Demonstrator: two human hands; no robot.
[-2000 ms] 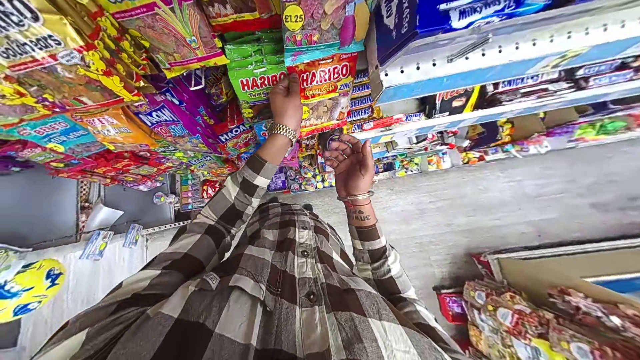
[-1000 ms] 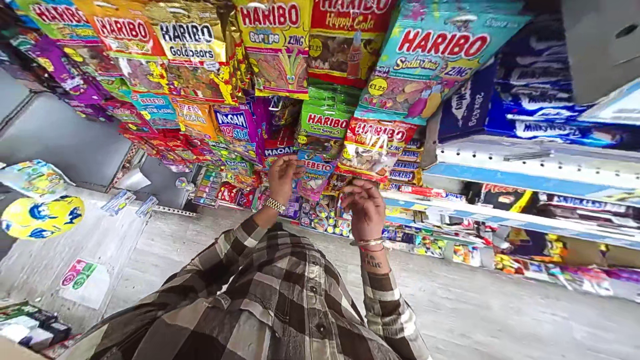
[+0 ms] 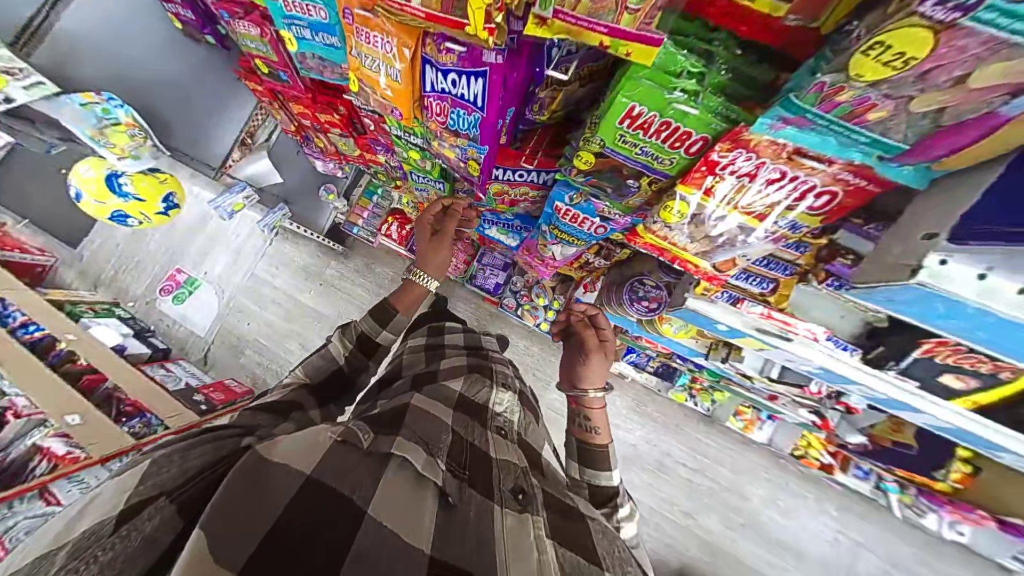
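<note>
My left hand [image 3: 442, 234], with a metal watch at its wrist, is raised just below a purple Maoam Joystixx bag [image 3: 458, 108]; its fingers are curled and whether they touch or hold anything is unclear. My right hand [image 3: 586, 332], wearing a bangle, is lower and to the right, fingers bent, thumb near the fingertips; no held thing can be made out. Between and above the hands hang a Bebeto bag [image 3: 570, 224], a Maoam Stripes bag [image 3: 520, 182] and a green Haribo Twin Snakes bag [image 3: 644, 132]. A red Haribo bag [image 3: 760, 200] hangs further right.
Blue-edged shelves [image 3: 944, 316] with chocolate bars run along the right. Low down ahead are small sweets and round tubs [image 3: 644, 296]. A yellow balloon [image 3: 126, 192] is at the left, above the grey floor [image 3: 304, 280]. A wooden rack [image 3: 120, 360] with packets stands at lower left.
My left hand has left the green Haribo bag it was at two seconds ago and is now lower and further left. The view has swung toward the left of the display.
</note>
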